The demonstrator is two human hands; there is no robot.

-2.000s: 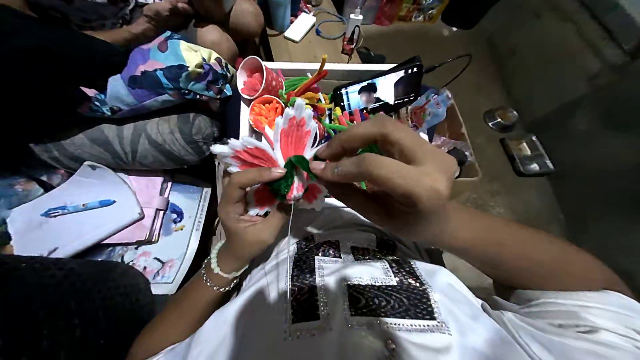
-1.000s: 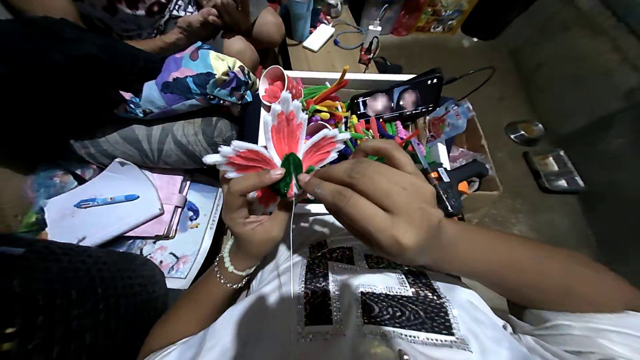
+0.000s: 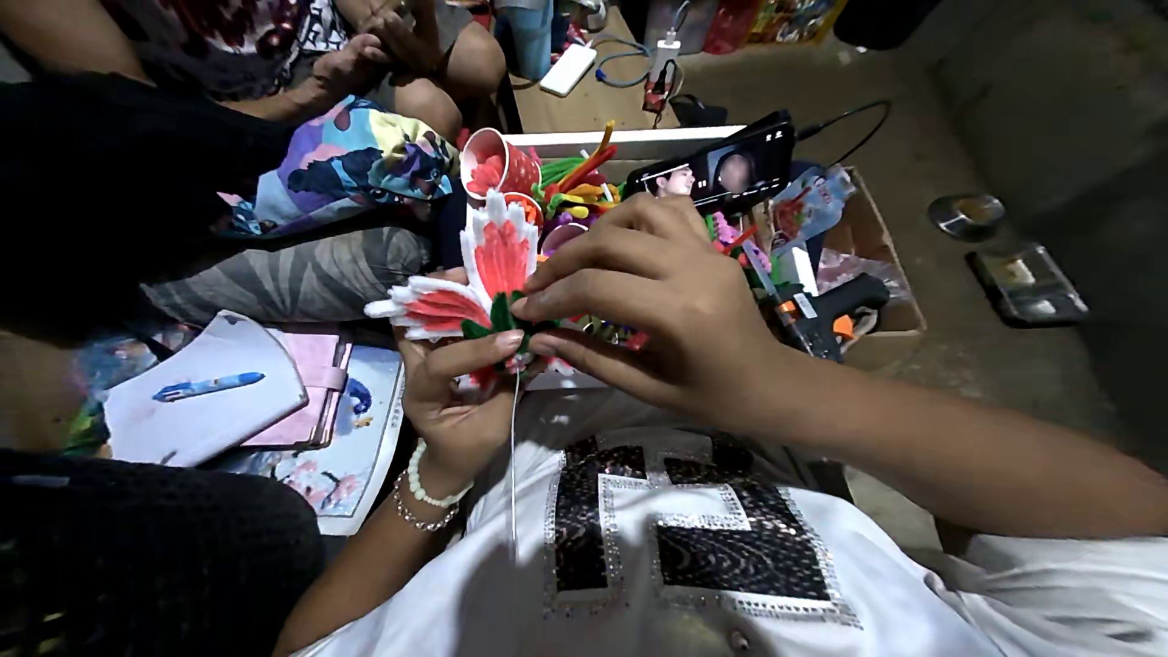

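A flower of red and white pipe cleaners (image 3: 501, 255) has green pipe-cleaner leaves (image 3: 500, 313) at its base and a thin white wire stem (image 3: 514, 465) hanging down over my shirt. My left hand (image 3: 461, 392) grips the flower's base between thumb and fingers, with part of the petals over it. My right hand (image 3: 657, 301) bends over from the right, its fingertips and thumb at the green leaves; it covers the right side of the flower.
Behind the flower, a white-edged box (image 3: 630, 141) holds paper cups (image 3: 500, 164), colourful pipe cleaners and a propped phone (image 3: 721, 169). A black glue gun (image 3: 835, 310) lies at right. Papers with a blue pen (image 3: 208, 386) and a pink notebook (image 3: 297, 388) are at left. Another person sits at upper left.
The green leaves, closely bunched a second ago, now show as separate tips spread around the flower's base. My right hand's fingers have shifted over them; my left hand keeps its hold.
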